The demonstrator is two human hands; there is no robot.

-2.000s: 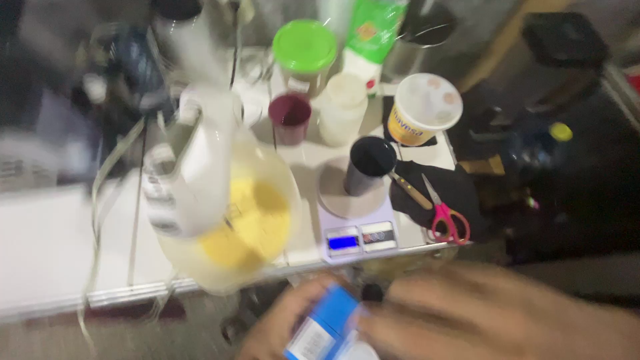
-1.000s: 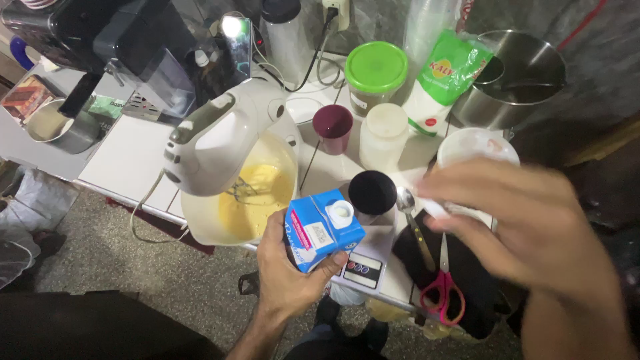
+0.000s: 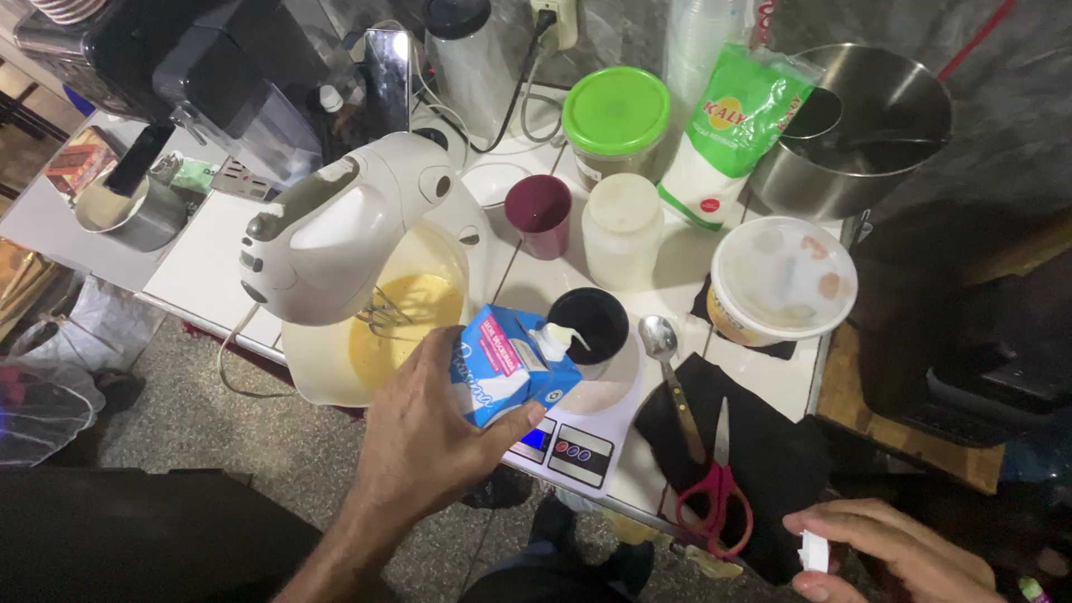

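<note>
My left hand (image 3: 435, 427) grips a blue milk carton (image 3: 502, 364), tilted so that milk runs from its white spout into a black cup (image 3: 589, 325). The cup stands on a white kitchen scale (image 3: 599, 419) with a lit display. Low at the right, my right hand (image 3: 888, 553) pinches a small white cap (image 3: 813, 553) between thumb and fingers. Left of the carton, the beaters of a white mixer (image 3: 352, 226) sit in a bowl (image 3: 314, 368) of yellow batter. A metal spoon (image 3: 680, 389) and red-handled scissors (image 3: 716, 502) lie on a black cloth (image 3: 779, 452).
Behind the scale stand a maroon cup (image 3: 540, 218), a whitish jar (image 3: 622, 239), a green-lidded tub (image 3: 618, 117) and a green and white bag (image 3: 720, 138). A steel pot (image 3: 871, 159) and a lidded tub (image 3: 783, 276) are at the right. The mixer's cord (image 3: 224, 360) hangs over the counter edge.
My right hand has moved away from beside the carton to the lower right. The carton has tipped toward the black cup, and milk now flows from the spout.
</note>
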